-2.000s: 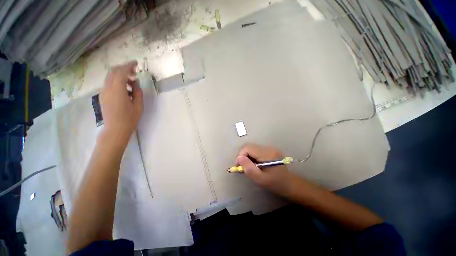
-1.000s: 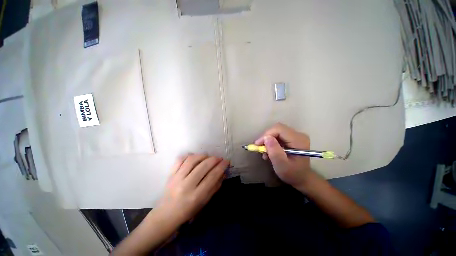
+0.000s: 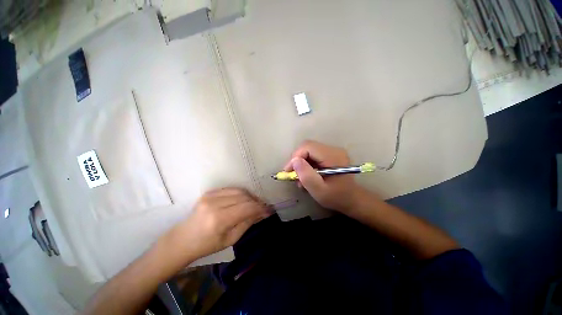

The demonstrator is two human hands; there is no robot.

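Observation:
The beige lining panel (image 3: 382, 55) lies flat in front of me, its stitched centre seam (image 3: 232, 111) running down to its near edge. My right hand (image 3: 323, 175) holds the striped pen-shaped tool (image 3: 336, 170) by its yellow-wrapped front, dark tip pointing left, just right of the seam. My left hand (image 3: 231, 215) is at the near end of the seam, fingertips at the panel edge; whether they pinch anything cannot be told. The brand label (image 3: 92, 168) and black care label (image 3: 79, 75) are on the left half. A small blank tag (image 3: 301, 104) is on the right half.
The grey tool cord (image 3: 400, 120) trails across the panel to the upper right. A heap of strips (image 3: 511, 31) is at the top right on the cream table (image 3: 514, 89). Another panel (image 3: 18, 203) lies at the left. A blurred stack shows at the top left corner. Dark floor shows at right.
Since the oldest frame, my left hand has come down from the far end to the near end of the seam. Since then the view has tilted; the pen tip remains close to the seam.

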